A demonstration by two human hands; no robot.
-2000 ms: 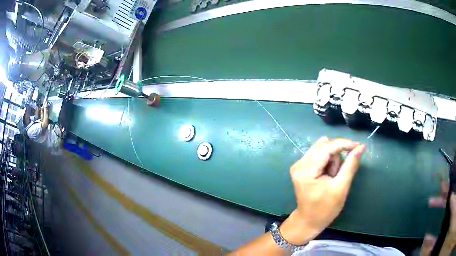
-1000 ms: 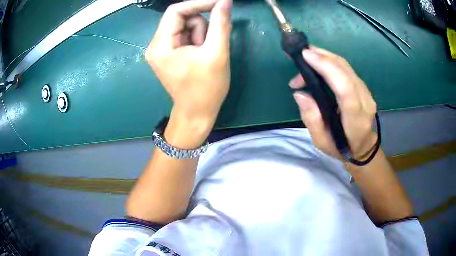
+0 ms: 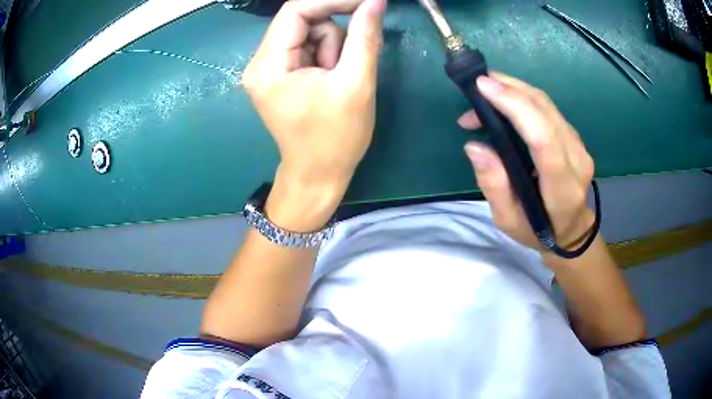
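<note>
My left hand [image 3: 316,117] is at the top middle, thumb and fingertips pinched at the frame's top edge. A thin solder wire [image 3: 183,58] runs from the left to this hand; its end at the fingertips is not visible. My right hand [image 3: 539,160] grips the black handle of a soldering iron [image 3: 467,68], whose silver barrel points up and left. The iron's tip is cut off by the top edge. A dark, partly cut-off shape shows behind my left fingers; I cannot tell what the tip or wire touches.
Two round discs [image 3: 101,157] lie on the green bench [image 3: 187,164] at left. Tweezers [image 3: 605,51] lie at upper right. A black block [image 3: 678,27] with a yellow tag stands at far right. A white rail [image 3: 117,43] curves across the upper left. Grey floor shows below the bench edge.
The view has turned down and right, so the white fixture is out of sight. My right hand with the iron has come into full view. Over the last second, my left hand shifted slightly right.
</note>
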